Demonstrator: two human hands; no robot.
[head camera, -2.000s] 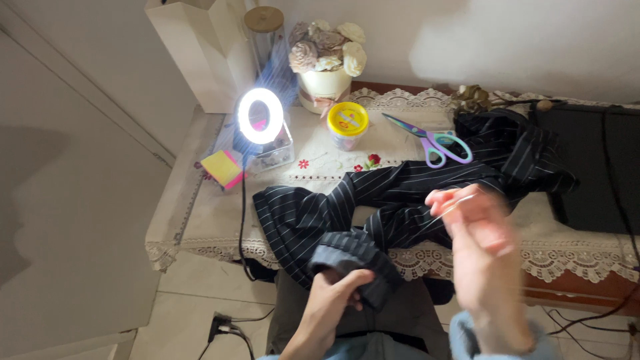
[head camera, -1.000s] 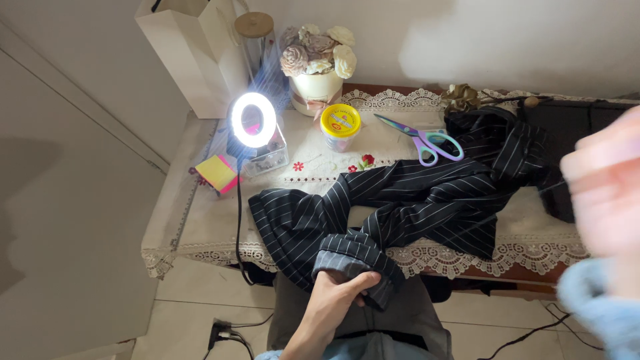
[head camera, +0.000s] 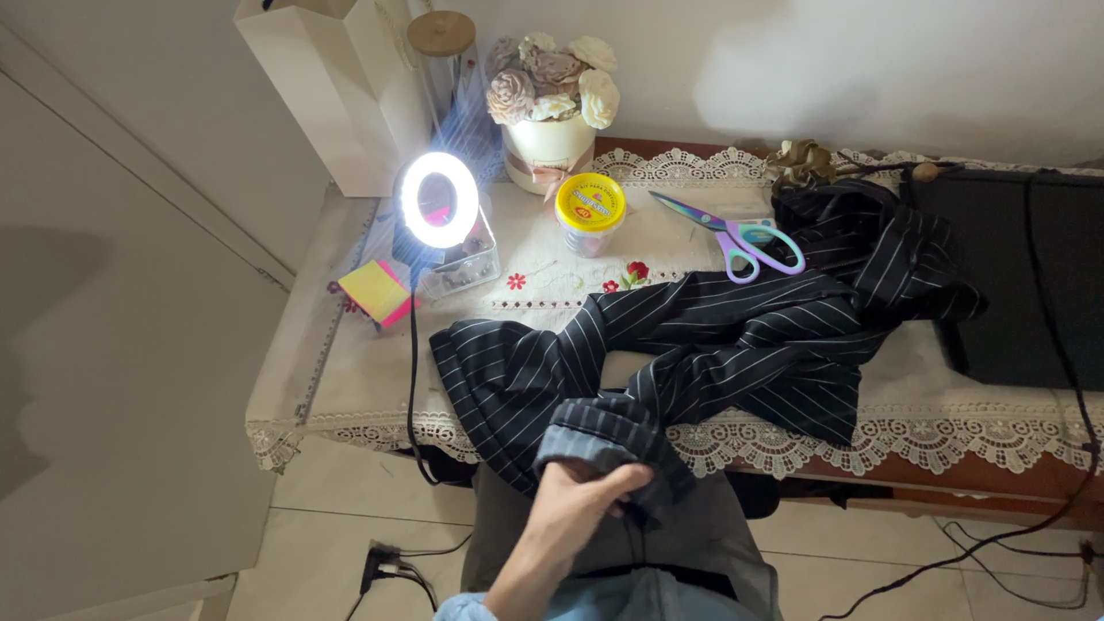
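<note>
A black pinstriped garment lies crumpled across the lace-edged tablecloth and hangs over the front edge toward my lap. My left hand grips its turned-back cuff, with the fingers inside the opening and the thumb on the near side. The grey inner side of the cuff shows. My right hand is out of the frame. Scissors with purple and turquoise handles lie just behind the garment, beside a tub with a yellow lid.
A lit ring lamp stands by a clear plastic box. Sticky notes lie to the left. Behind are a paper bag, a corked jar and a flower pot. A dark flat object and cable lie right.
My right hand, earlier raised above the garment with what looks like a thin thread or needle, has moved off to the right and left the view. My left hand keeps its hold on the cuff.
</note>
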